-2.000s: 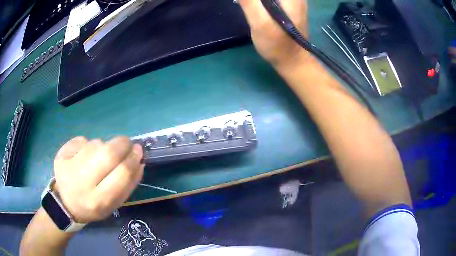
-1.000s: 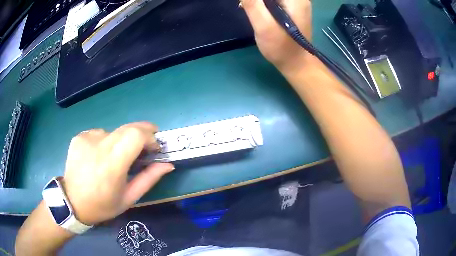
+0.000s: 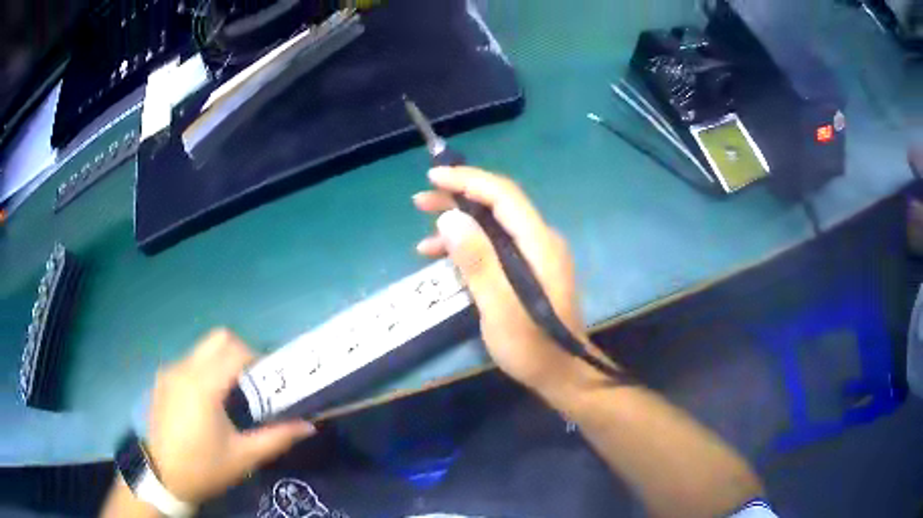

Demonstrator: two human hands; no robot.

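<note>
A white-faced strip module or stack [image 3: 349, 339] with a dark side lies slanted near the bench's front edge. My left hand [image 3: 207, 415] grips its lower left end, thumb in front and fingers behind. My right hand [image 3: 506, 268] holds the soldering iron [image 3: 441, 152] by its black handle, the metal tip pointing up and left over the black slab's edge. The right hand's fingers are at the module's upper right end; whether they touch it I cannot tell.
The black slab [image 3: 334, 132] bears a long pale bar [image 3: 263, 81]. A dark stack of strips [image 3: 49, 329] stands far left, a grey strip [image 3: 99, 172] upper left. The black iron stand [image 3: 688, 76] with yellowish sponge [image 3: 731, 154] is right, thin metal prongs [image 3: 658, 121] beside it.
The right hand has come down and left with the iron to the module's right end. The left hand has moved lower at the left end, and the module now slants more steeply. The view has shifted.
</note>
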